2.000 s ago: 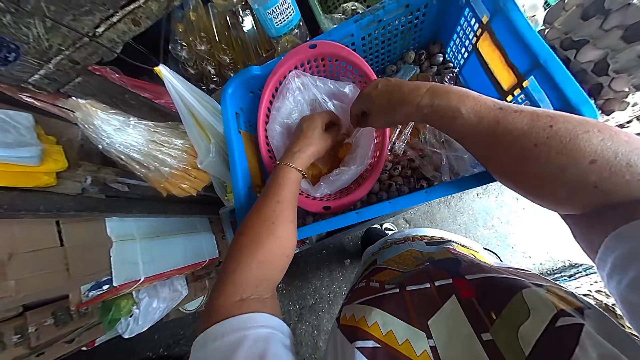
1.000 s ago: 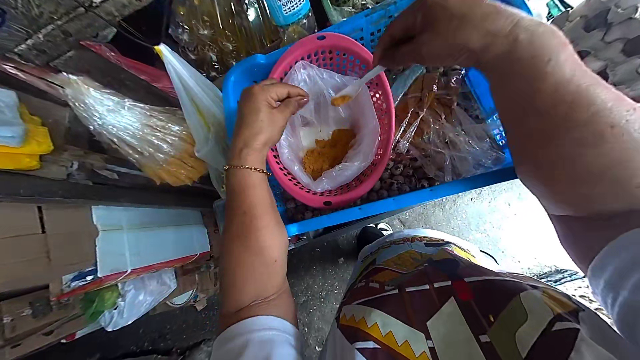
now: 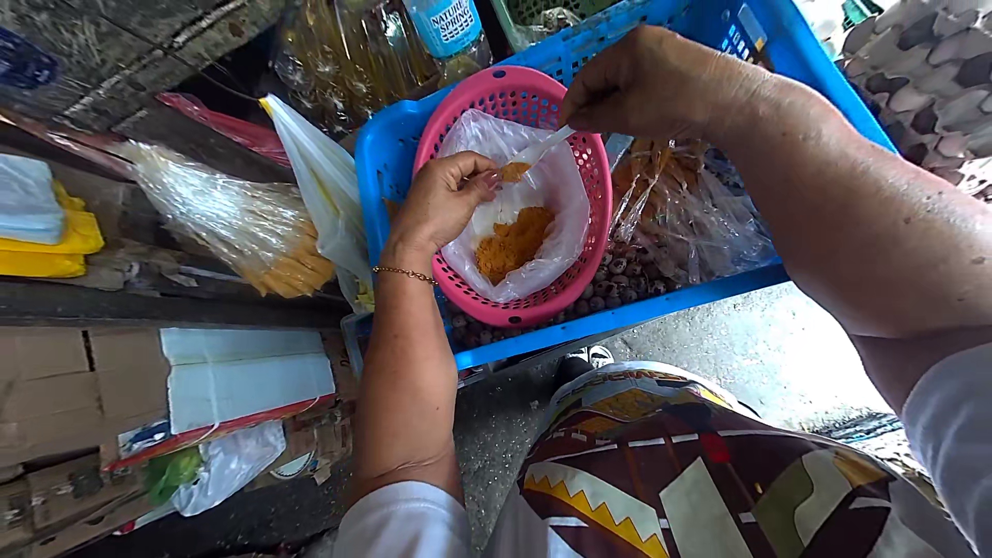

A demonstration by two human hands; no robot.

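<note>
My right hand (image 3: 632, 85) grips the handle end of a white plastic spoon (image 3: 552, 144), whose bowl carries a little orange powder over the bag. At the spoon's tip, my left hand (image 3: 449, 190) pinches thumb and fingers together; whether a thin plastic edge is between them cannot be made out. Below lies an open clear plastic bag (image 3: 573, 225) with a heap of orange powder (image 3: 515, 244) in it. A pink perforated basket (image 3: 515, 314) holds the bag and rests in a blue plastic crate (image 3: 682, 293), on small speckled eggs (image 3: 612, 287).
Clear plastic packets of orange-brown contents (image 3: 682, 186) lie in the crate to the right. Behind it stand bottles of yellowish liquid (image 3: 356, 54) and a blue-labelled bottle (image 3: 449, 31). Packed plastic bags (image 3: 225, 209) hang left, above cardboard boxes (image 3: 54, 372). Egg trays (image 3: 922, 77) are at upper right.
Two seconds ago both hands were down in the bag. The right hand then rose with the spoon, and the spoon's bowl is now beside the left fingertips.
</note>
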